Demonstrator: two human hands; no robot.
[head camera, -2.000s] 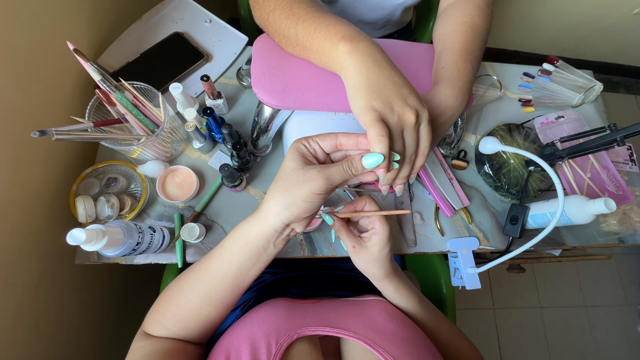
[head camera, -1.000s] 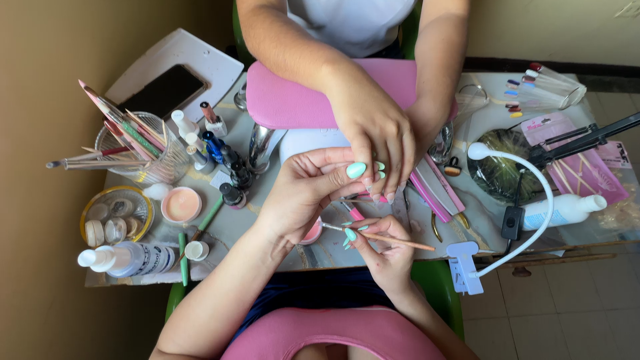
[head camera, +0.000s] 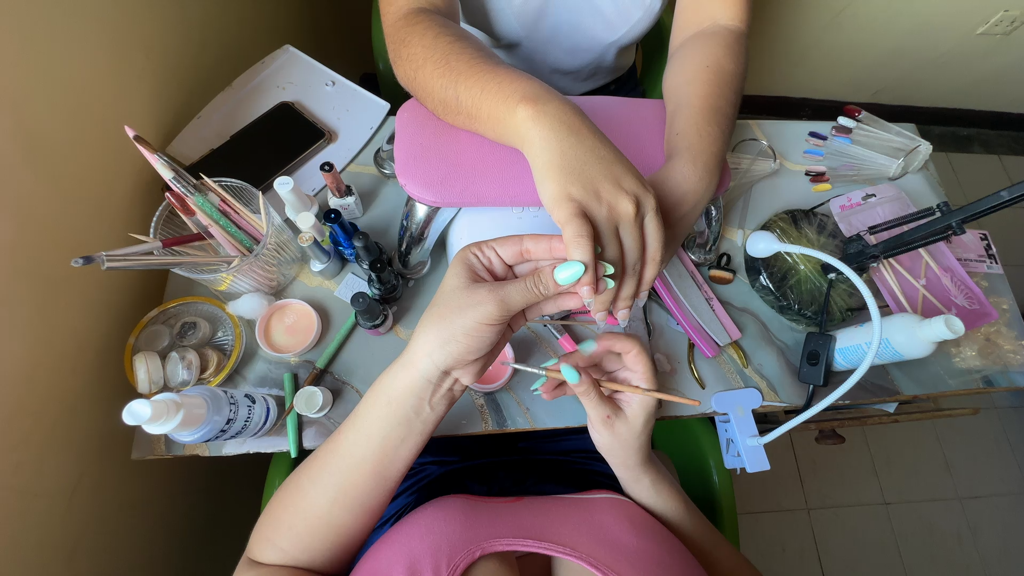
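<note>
My left hand (head camera: 508, 296), its nails mint green, holds a finger of the other person's hand (head camera: 604, 200) between thumb and fingers. That hand lies over the near edge of a pink padded armrest (head camera: 472, 160), fingers pointing down toward me, with clear tips on the nails. In my right hand (head camera: 612, 392) is a thin wooden-handled brush (head camera: 640, 390), its bristle end pointing left over a small jar of pink product (head camera: 494, 370). Whether the bristles touch the jar cannot be told. A pink-handled tool (head camera: 562, 336) lies behind the brush, partly hidden by the hands.
Polish bottles (head camera: 384, 280), a brush cup (head camera: 268, 240), a peach jar (head camera: 289, 327) and a spray bottle (head camera: 216, 414) stand at left. Nail files (head camera: 696, 302), cuticle nippers (head camera: 694, 364), a white gooseneck lamp (head camera: 868, 320), a white bottle (head camera: 896, 340) and nail swatches (head camera: 872, 152) are at right.
The brush in my right hand has changed its tilt slightly, and its fingers have shifted. My left hand keeps hold of the other person's finger.
</note>
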